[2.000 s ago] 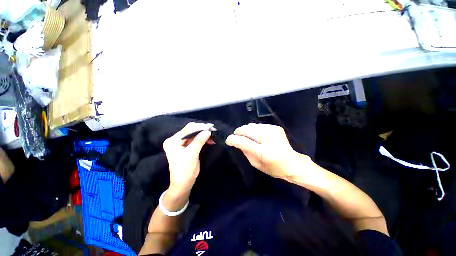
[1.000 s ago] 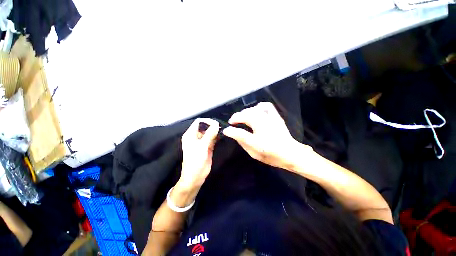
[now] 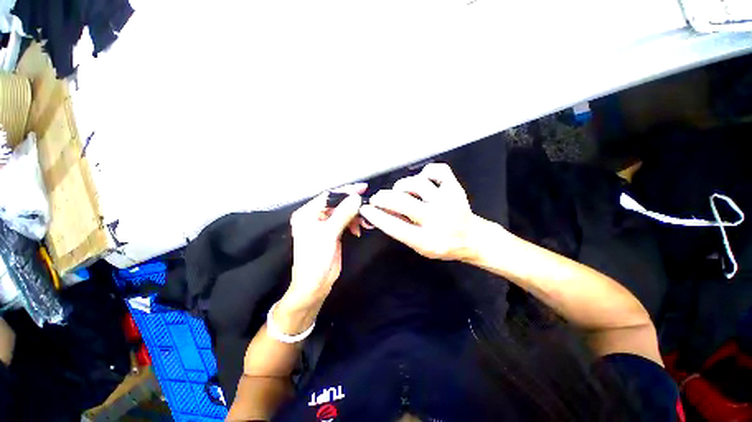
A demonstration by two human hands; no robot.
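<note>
Black cloth [image 3: 239, 255] lies over the lap below the front edge of the white table [image 3: 330, 91]. My left hand [image 3: 320, 239] pinches a small dark piece between thumb and fingers. It looks like part of the black cloth, but it is too small to tell. My right hand [image 3: 427, 216] is close beside it, with thumb and forefinger closed at the same spot. The fingertips of both hands nearly touch, and what is between them is mostly hidden.
A cardboard strip [image 3: 62, 165] runs along the table's left end, with black scraps [image 3: 74, 29] above it. A blue plastic crate [image 3: 177, 350] is below left. A white cord [image 3: 676, 220] hangs at right. Red material [image 3: 713, 383] is at lower right.
The view has shifted, so the table and crate sit differently in the picture. Both hands stay pinched together at the table's edge. The person's forearm at far left is now mostly out of view.
</note>
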